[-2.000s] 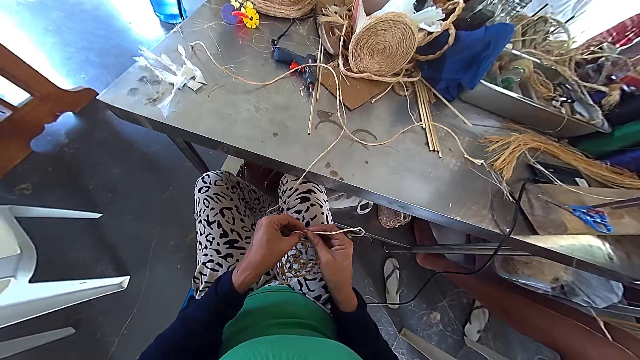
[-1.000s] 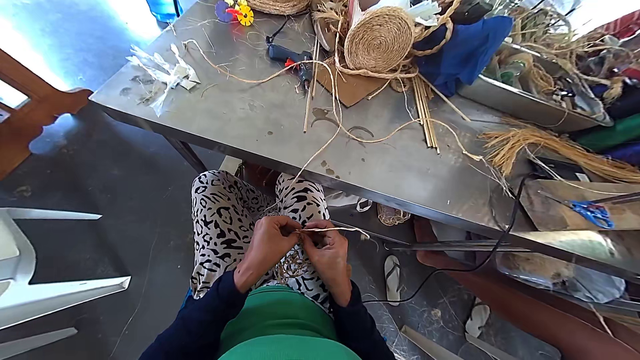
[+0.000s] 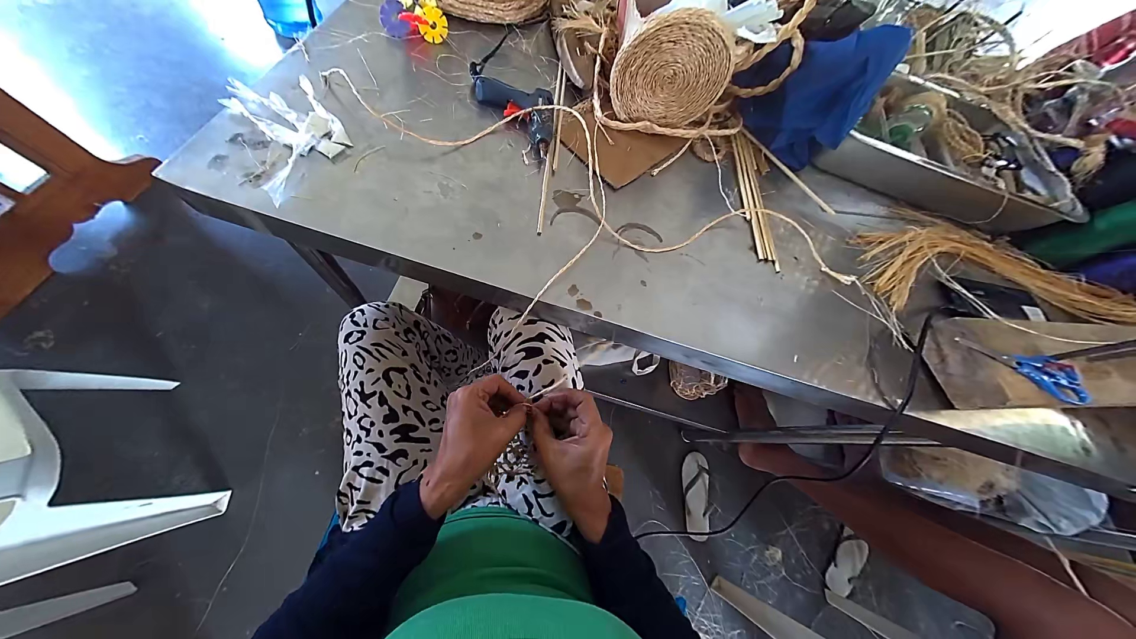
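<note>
My left hand (image 3: pixel 479 432) and my right hand (image 3: pixel 572 444) meet above my lap, fingertips almost touching. Both pinch a thin natural-fibre cord (image 3: pixel 568 262), which runs from the metal table down toward my knees; the exact grip is too small to make out. On the tabletop the cord loops past a glue gun (image 3: pixel 515 98) and a bundle of thin sticks (image 3: pixel 754 204). A coiled fibre disc (image 3: pixel 674 67) stands behind the sticks. Loose fibres hang below my fingers over the patterned trousers.
The metal table (image 3: pixel 444 222) edge lies just beyond my knees. Plastic scraps (image 3: pixel 297 133) lie at its left corner. At right are a metal tray (image 3: pixel 941 164) of fibres, a raffia-like bundle (image 3: pixel 985 266) and blue-handled scissors (image 3: pixel 1052 377). Another person's leg (image 3: pixel 870 506) and a black cable (image 3: pixel 781 479) are below.
The pale cord end that stuck out to the right of my right hand no longer shows there; a short piece now points up between my hands. My hands stay close together over my lap.
</note>
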